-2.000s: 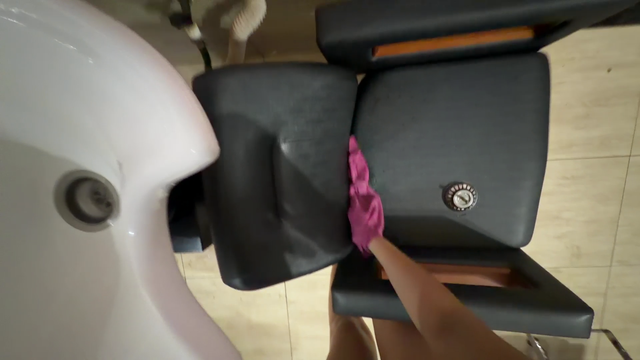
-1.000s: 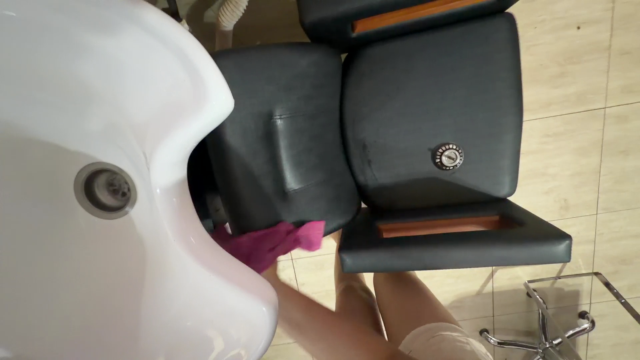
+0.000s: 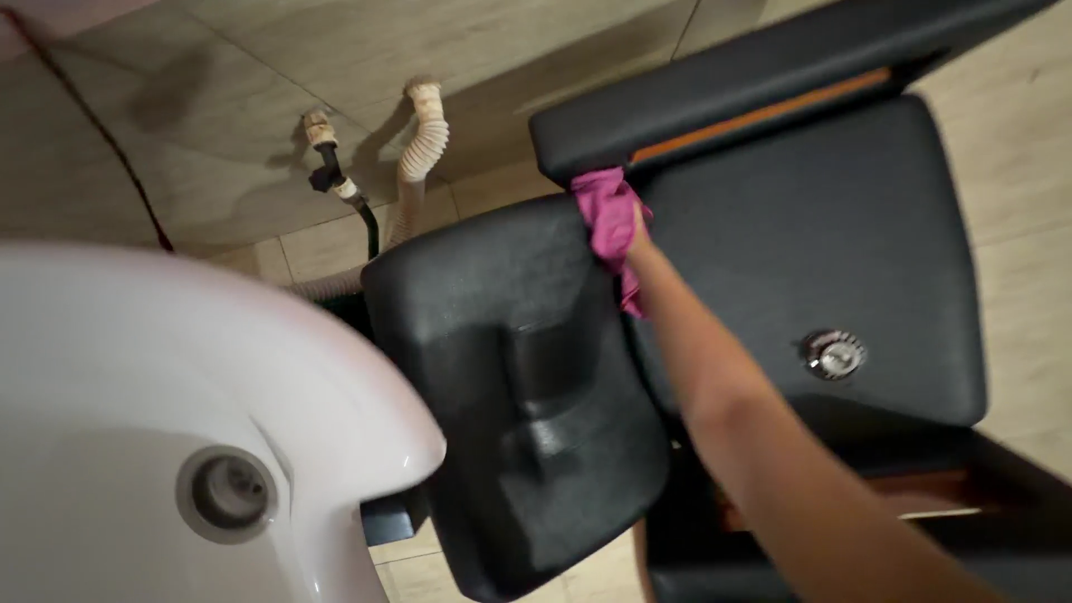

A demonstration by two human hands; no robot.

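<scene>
A pink cloth [image 3: 610, 219] is bunched in my right hand [image 3: 638, 230], which mostly hides behind its folds. Hand and cloth lie at the upper end of the gap between the backrest [image 3: 469, 301] and the seat [image 3: 804, 234] of a black padded salon chair. The cloth touches the backrest's edge near the far armrest [image 3: 712, 100], and a fold of it hangs down along the gap. My forearm crosses the seat and the near armrest from the lower right. My left hand is out of view.
A white shampoo basin [image 3: 335, 394] with a metal drain [image 3: 226, 494] fills the lower left, beside the backrest. A ribbed hose [image 3: 425, 138] and a dark hose fitting [image 3: 331, 167] come from the tiled wall. On the seat lies a small round silvery object [image 3: 835, 354].
My right hand, with the pink cloth, has moved from the backrest's near side beside the basin to the gap by the far armrest. The view has shifted and turned.
</scene>
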